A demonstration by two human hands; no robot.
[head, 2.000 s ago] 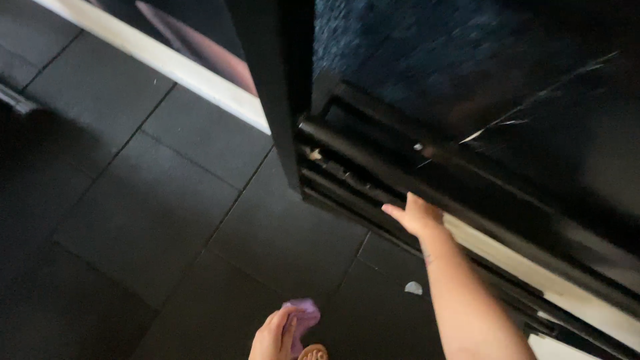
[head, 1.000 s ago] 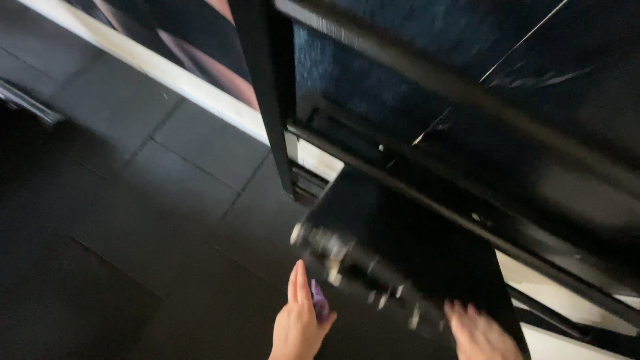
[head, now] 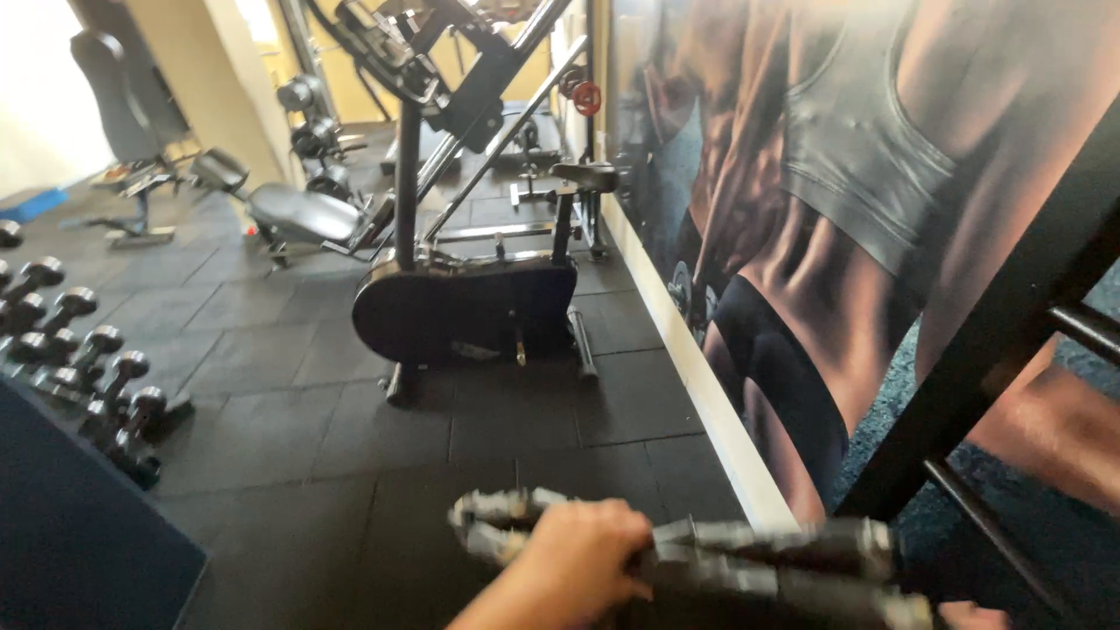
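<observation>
A dark, worn-edged object (head: 744, 560) spans the bottom of the head view, blurred by motion; its exact kind cannot be told. My left hand (head: 582, 551) grips it near its left part, with the fingers curled over the edge. At its right end, low in the view, a small part of my right hand (head: 971, 615) shows against it; whether those fingers are closed is not clear. The purple cloth seen earlier at my left hand is not visible. Beside the object on the right stands a black metal frame (head: 989, 350) with round rungs.
An exercise bike (head: 464, 311) stands ahead on black floor tiles (head: 385, 437). Rows of dumbbells (head: 96, 350) and a dark panel (head: 79, 516) are at the left. A wall with a large printed mural (head: 814, 219) runs along the right. Benches and machines stand farther back.
The view has swung up from the floor to the room. My left hand, earlier by the purple cloth, now grips the dark object. Two seconds ago my right hand was at the frame's lower bars.
</observation>
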